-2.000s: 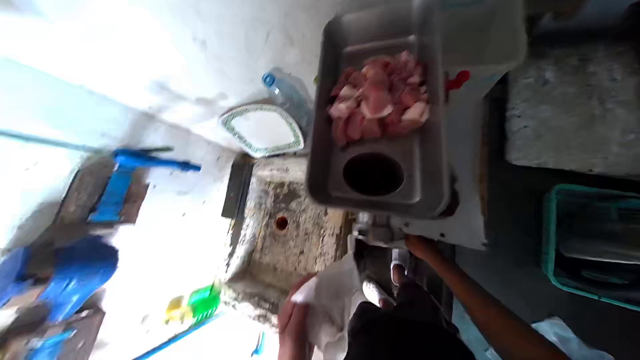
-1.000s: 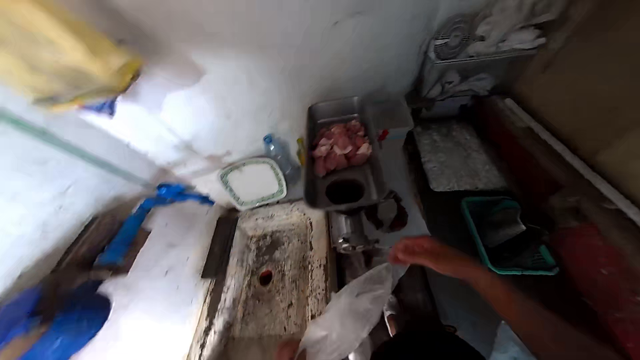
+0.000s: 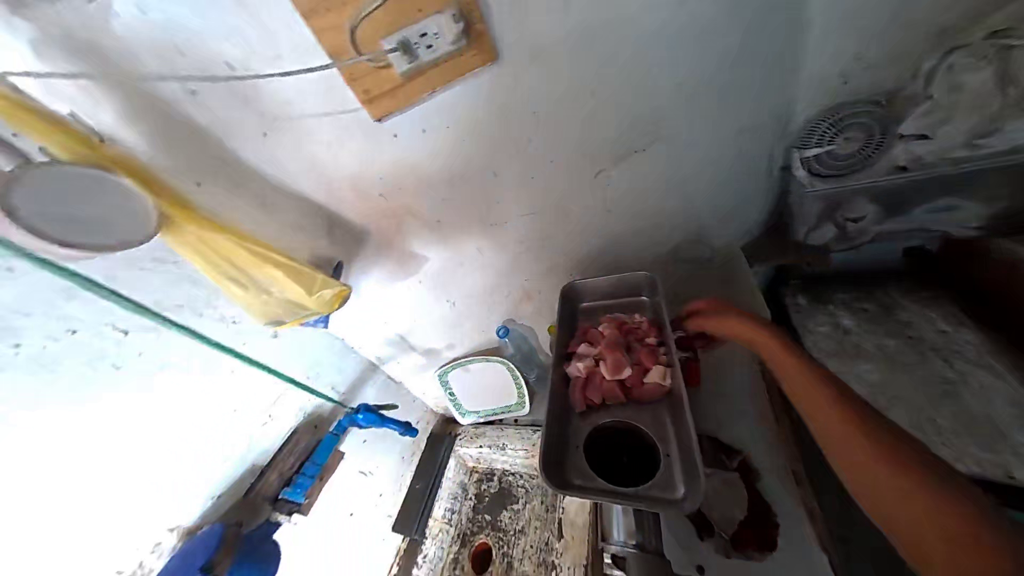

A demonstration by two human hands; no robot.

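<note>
My right hand [image 3: 710, 320] reaches past the right side of a metal meat grinder tray [image 3: 550, 460], its fingers near a dark red object [image 3: 690, 364] that the tray partly hides; whether it grips anything cannot be told. Cut pieces of raw meat [image 3: 616, 360] are heaped in the tray's far part. The round feed hole [image 3: 622, 454] lies nearer me, with the grinder's metal body [image 3: 632, 532] below it. My left hand is out of view, as is the plastic bag seen earlier.
Left of the grinder are a worn sink basin [image 3: 500, 500], a green-rimmed plate [image 3: 482, 390] and a clear plastic bottle [image 3: 524, 348]. A blue tap [image 3: 376, 418] juts from the wall. An electrical outlet [image 3: 424, 40] is above. A grey slab [image 3: 904, 368] lies at right.
My right hand has moved from near the grinder's front to beyond the tray's right side. My left hand and the plastic bag have left the view, which has swung upward.
</note>
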